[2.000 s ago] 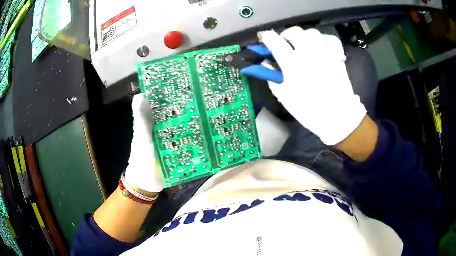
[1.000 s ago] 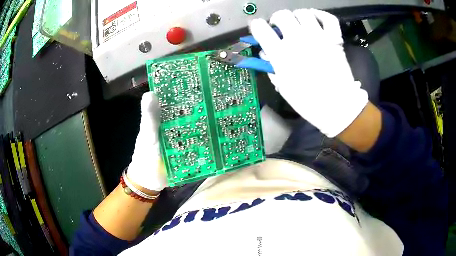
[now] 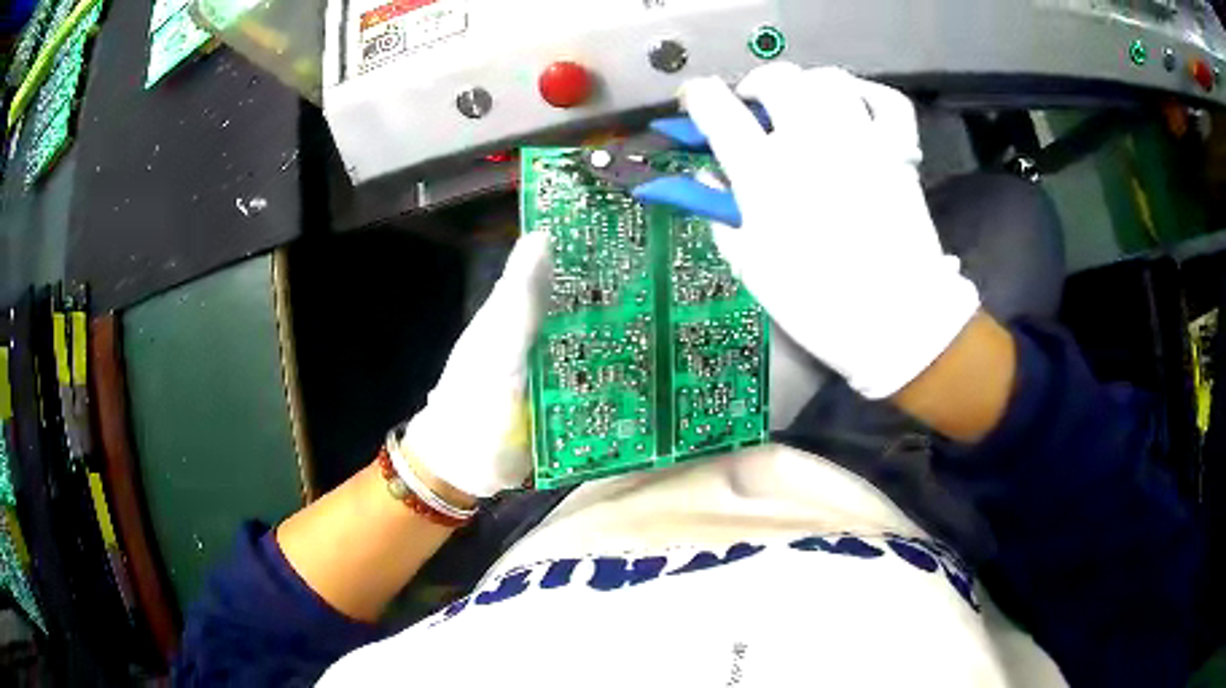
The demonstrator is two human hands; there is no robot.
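Note:
A green circuit board panel (image 3: 598,363) with silvery solder dots and a central dividing strip is held solder side up over the lap. My left hand (image 3: 491,383), in a white glove, grips the panel by its left edge; the fingers under it are hidden. My right hand (image 3: 847,229), also gloved in white, holds blue-handled diagonal cutters (image 3: 692,198) over the panel's top part. The cutters' dark jaws lie over the upper left section. Whether the jaw tips touch the board I cannot tell.
A pale grey machine front (image 3: 471,54) spans the top, with a red emergency stop button (image 3: 565,83) and a green-ringed button (image 3: 766,42). A black surface (image 3: 175,175) lies at left, with green boards (image 3: 188,40) beyond. Black trays (image 3: 67,403) stand at far left.
My left hand and the panel have moved right in view, and the panel has turned more upright. The cutters now lie over its upper left section instead of the upper right. The machine front also appears further right.

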